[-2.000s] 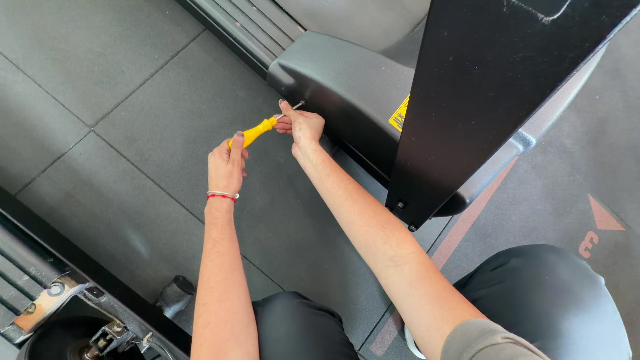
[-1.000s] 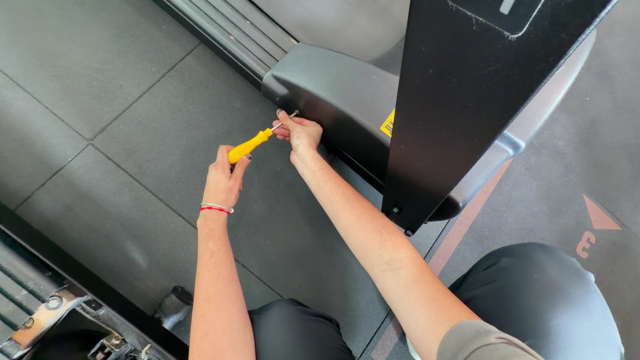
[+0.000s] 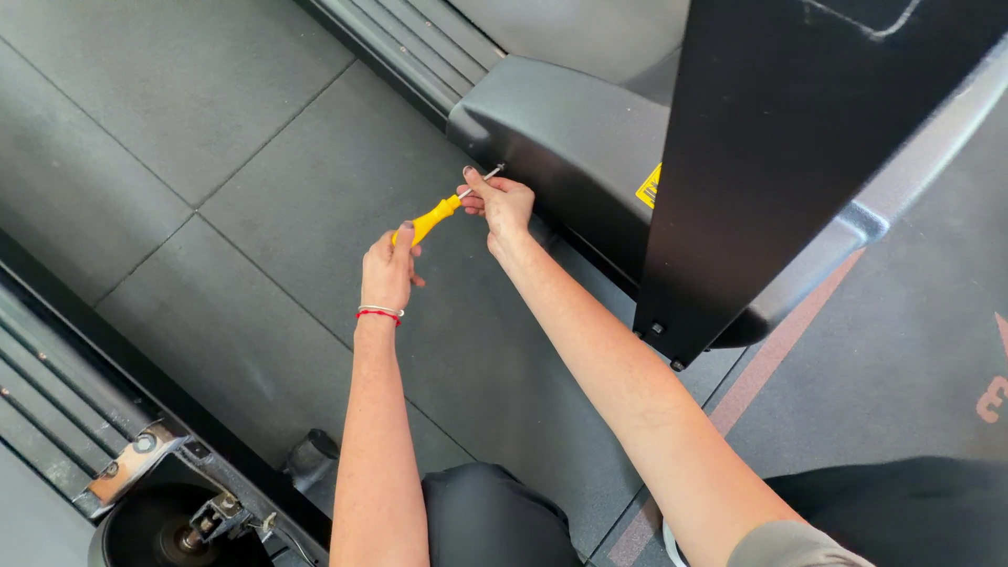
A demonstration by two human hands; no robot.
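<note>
A screwdriver with a yellow handle (image 3: 433, 220) slants up to the right, its thin metal shaft ending at a screw (image 3: 502, 167) in the side of a dark plastic motor cover, apparently of a treadmill (image 3: 567, 165). Around the rear of the handle my left hand (image 3: 390, 264) is closed; a red and a white bracelet circle that wrist. My right hand (image 3: 504, 205) pinches the shaft near its tip, between thumb and fingers, close against the cover. Part of the handle is hidden by my left fingers.
A black upright panel (image 3: 787, 157) with bolts at its foot stands right of the cover. At lower left is a second machine's side rail (image 3: 71, 386), with an exposed roller or pulley (image 3: 185, 535) and metal bracket. Dark floor tiles (image 3: 276, 181) lie between the machines.
The left hand's grip on the handle has shifted, its fingers now more spread below it. The right hand stays at the shaft by the cover.
</note>
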